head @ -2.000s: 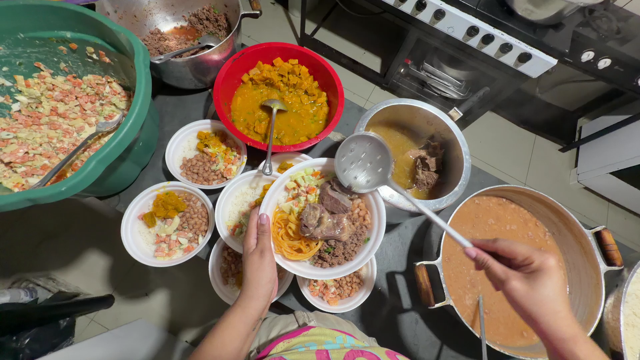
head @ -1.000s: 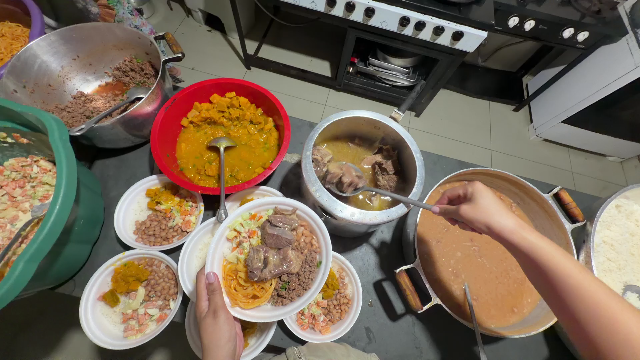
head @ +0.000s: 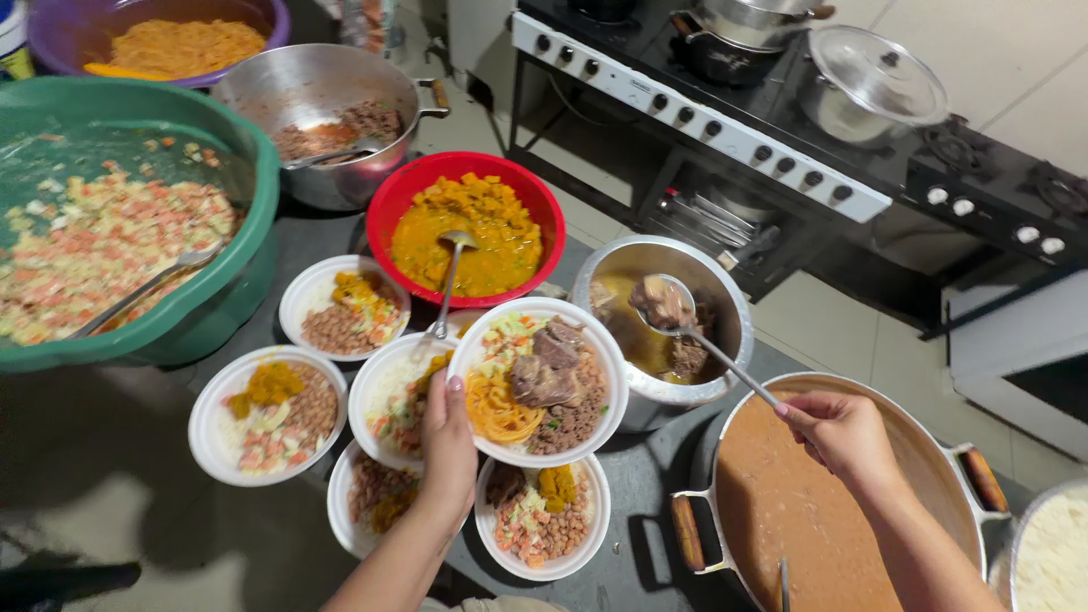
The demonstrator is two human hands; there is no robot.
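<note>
My left hand (head: 450,442) holds a white foam bowl (head: 537,382) by its left rim; pieces of meat, spaghetti, ground meat, beans and chopped salad fill it. My right hand (head: 837,433) grips the handle of a metal skimmer (head: 718,353), whose round head carries a chunk of meat (head: 661,302) over an aluminum pot (head: 735,340) of broth and meat. Below my right hand stands a large pot of brown bean stew (head: 799,501). Several filled foam bowls (head: 268,415) sit under and beside the held bowl.
A red basin of pumpkin stew (head: 466,242) with a ladle stands behind the bowls. At the left are a green basin of salad (head: 110,246), a pot of ground meat (head: 340,127) and a purple basin of spaghetti (head: 183,42). A stove (head: 705,110) lies beyond; rice (head: 1054,552) is at the right.
The skimmer was above the held bowl, then dipped into the meat pot; now it is raised with meat on it. The left hand still holds the bowl. The view has shifted.
</note>
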